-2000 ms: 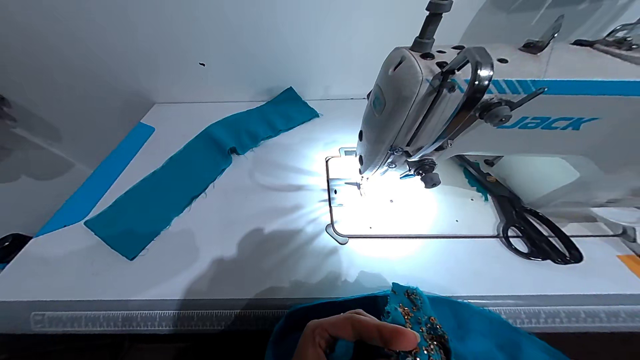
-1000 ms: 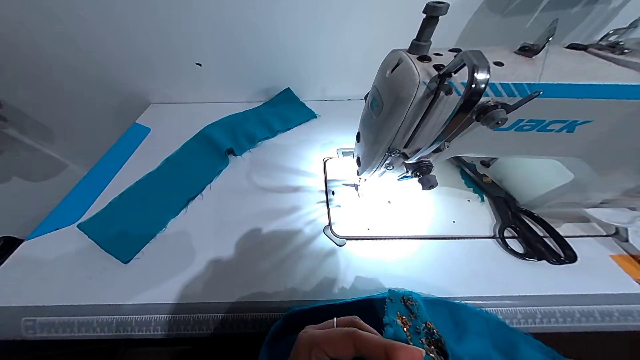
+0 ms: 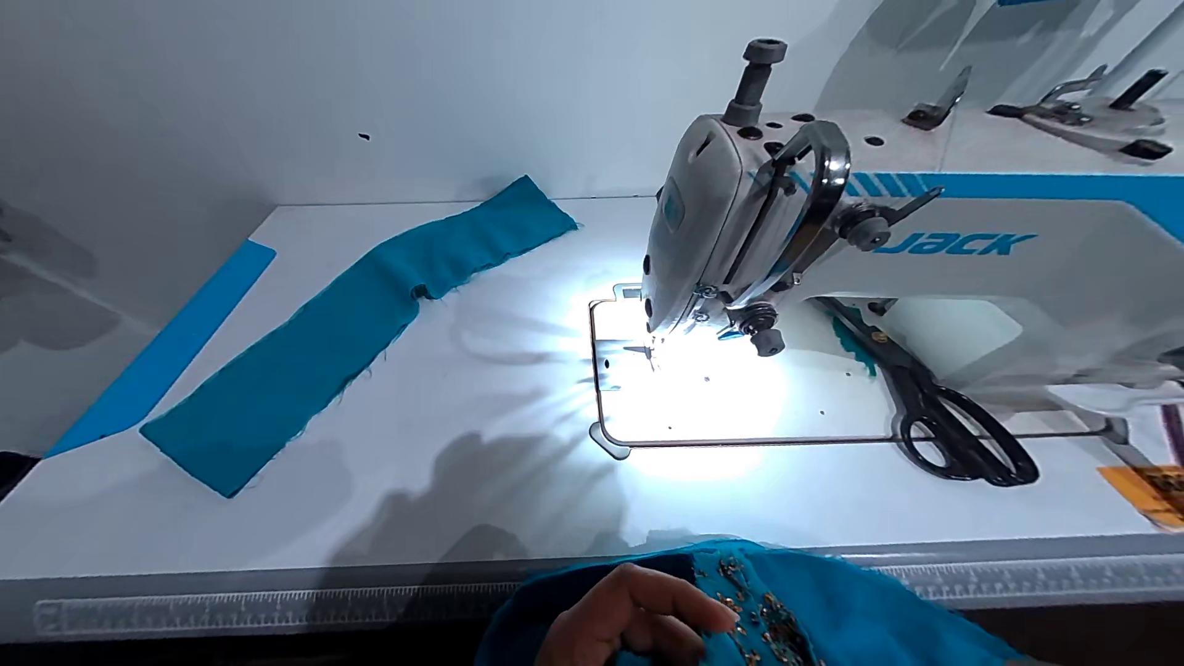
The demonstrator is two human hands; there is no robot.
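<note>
One hand shows at the bottom centre, apparently my left hand (image 3: 634,615), with curled fingers on a teal fabric piece (image 3: 869,601) at the table's front edge. Gold and dark beadwork (image 3: 763,615) decorates the cloth beside the fingertips. Whether the fingers pinch the cloth cannot be made out. My right hand is out of view. Behind the cloth stands a white Jack sewing machine (image 3: 971,268), its lamp lighting the needle area. A strip of teal fabric (image 3: 324,338) with a frayed edge lies flat on the table, left of the machine.
Black-handled scissors (image 3: 962,430) lie under the machine arm, over a small teal scrap (image 3: 853,342). A clear ruler (image 3: 268,606) runs along the table's front edge. An orange item (image 3: 1142,490) lies at the far right. A wall (image 3: 444,102) rises behind the table.
The fingers on the beaded cloth have shifted and curled differently over its beaded part. The teal strip, scissors and machine have stayed in place.
</note>
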